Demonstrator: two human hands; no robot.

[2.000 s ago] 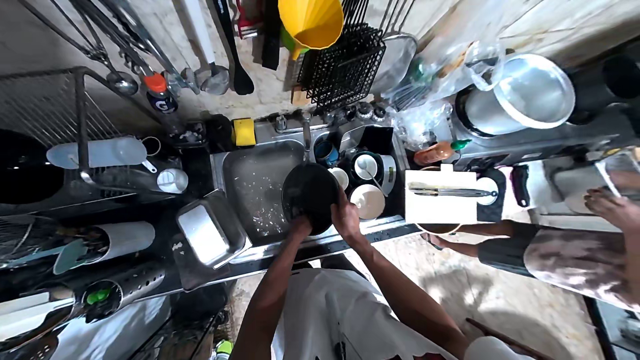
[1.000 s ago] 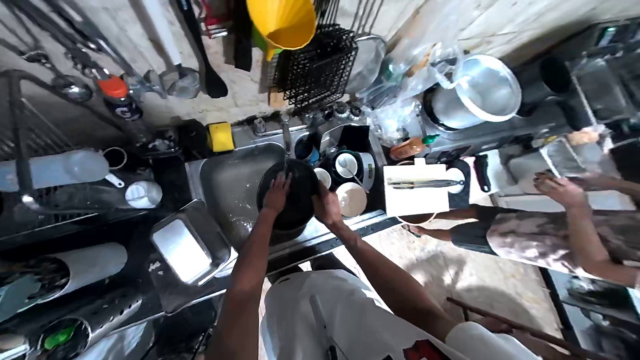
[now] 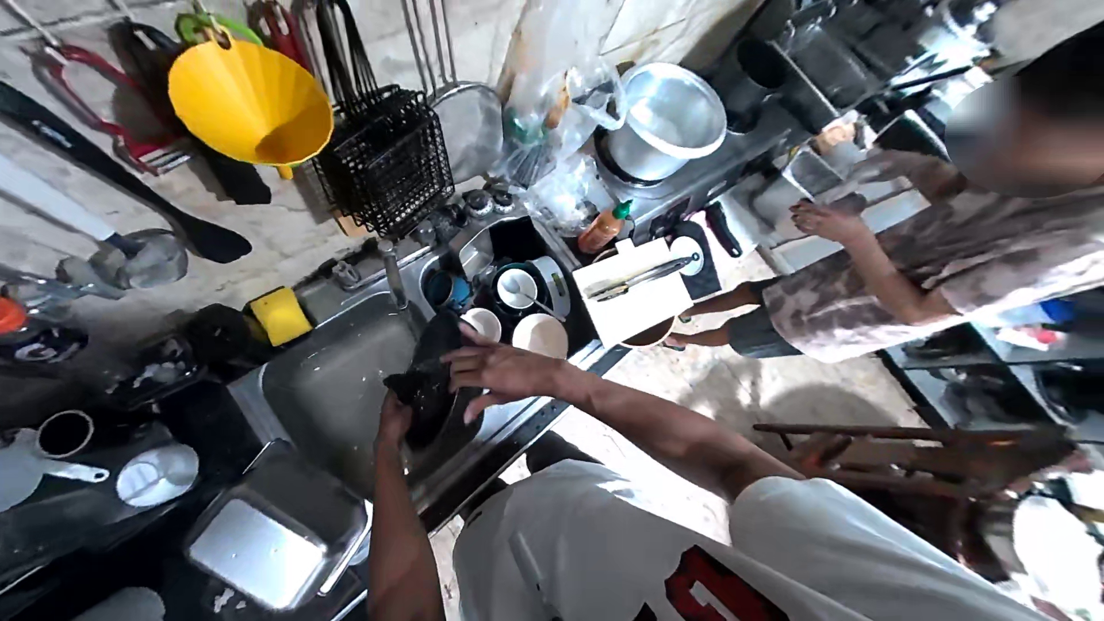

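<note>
A dark round vessel (image 3: 438,379), its exact kind unclear, is tilted over the right part of the metal sink basin (image 3: 336,379). My left hand (image 3: 395,418) grips its near left edge, the fingers partly hidden behind it. My right hand (image 3: 496,371) is spread at its right side, fingers apart; whether they touch it is hard to tell. The faucet (image 3: 393,274) stands behind the vessel. Right of it, white bowls (image 3: 541,335) and a white cup (image 3: 517,288) with a spoon stand in the second basin.
A yellow sponge (image 3: 280,316) lies behind the sink. A steel pan (image 3: 259,552) rests at the left. Tongs (image 3: 642,278) lie on a white board (image 3: 625,315). A yellow funnel (image 3: 250,102) and a black wire basket (image 3: 388,155) hang on the wall. Another person (image 3: 906,250) stands at the right.
The dark vessel has gone from lying nearly face-up to a steep tilt. My left hand has moved from its top to its near left edge. The view has shifted.
</note>
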